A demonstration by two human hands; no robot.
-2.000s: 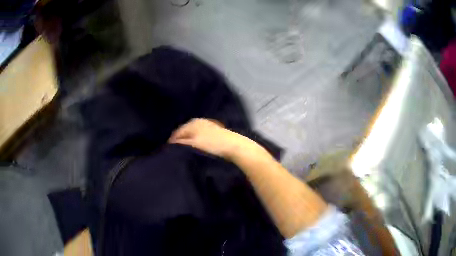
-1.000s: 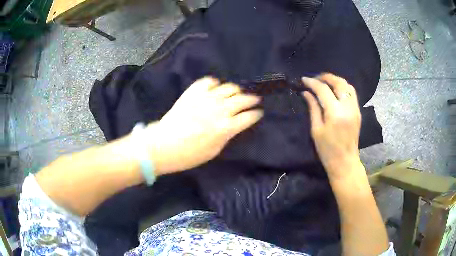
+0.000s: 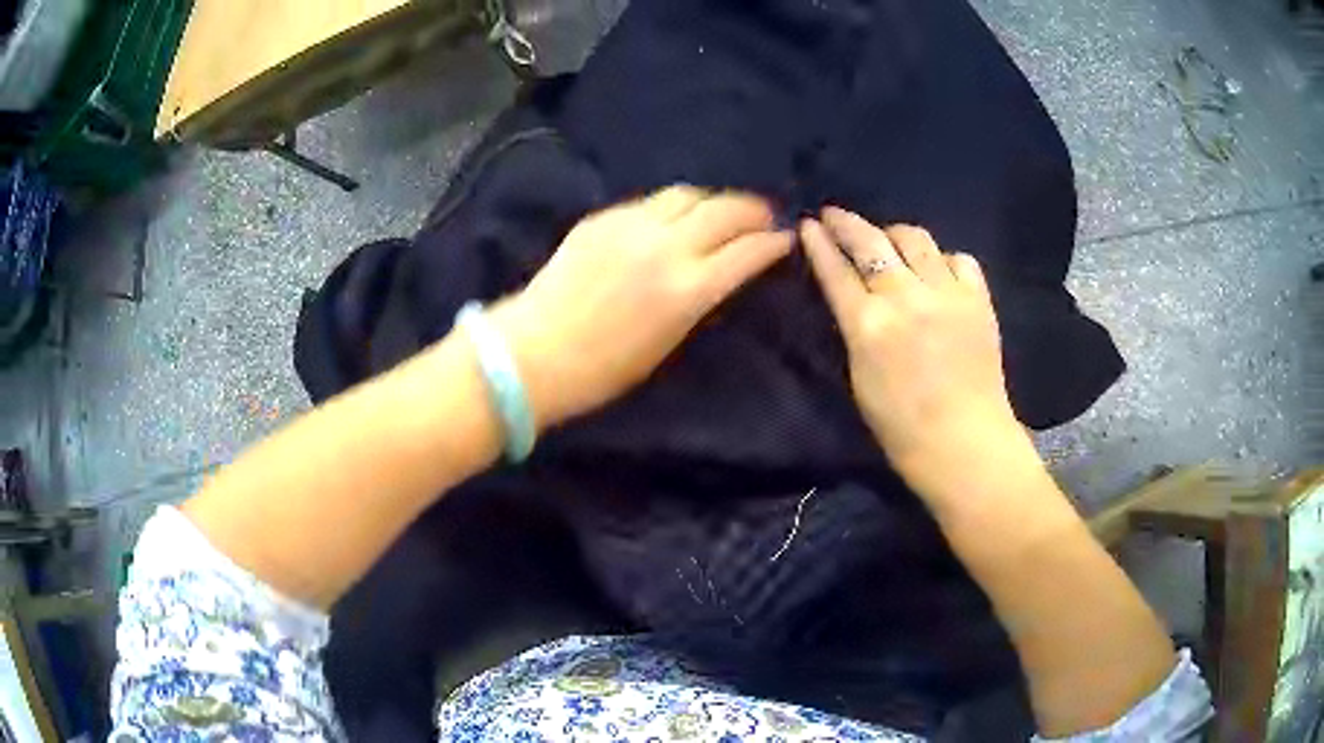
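A large dark denim garment [image 3: 697,392] is bunched over my lap and spreads forward. My left hand [image 3: 654,276], with a pale green bangle at the wrist, pinches the cloth near the middle. My right hand [image 3: 915,319], with a ring, pinches the same spot from the right, its fingertips almost touching the left ones. What lies between the fingertips is too small to tell. A pale loose thread [image 3: 794,526] lies on the cloth nearer my body, with finer thread ends beside it.
A wooden stool or table [image 3: 276,58] stands at the upper left, beside a green crate [image 3: 109,87]. A wooden frame corner [image 3: 1234,537] is at the lower right. A thin string-like loop [image 3: 1202,102] lies on the speckled floor [image 3: 1162,232] at the upper right.
Compared with one second ago, my hands have come together and pinch the cloth. The view has turned down from the side seen two seconds ago, where only one hand showed.
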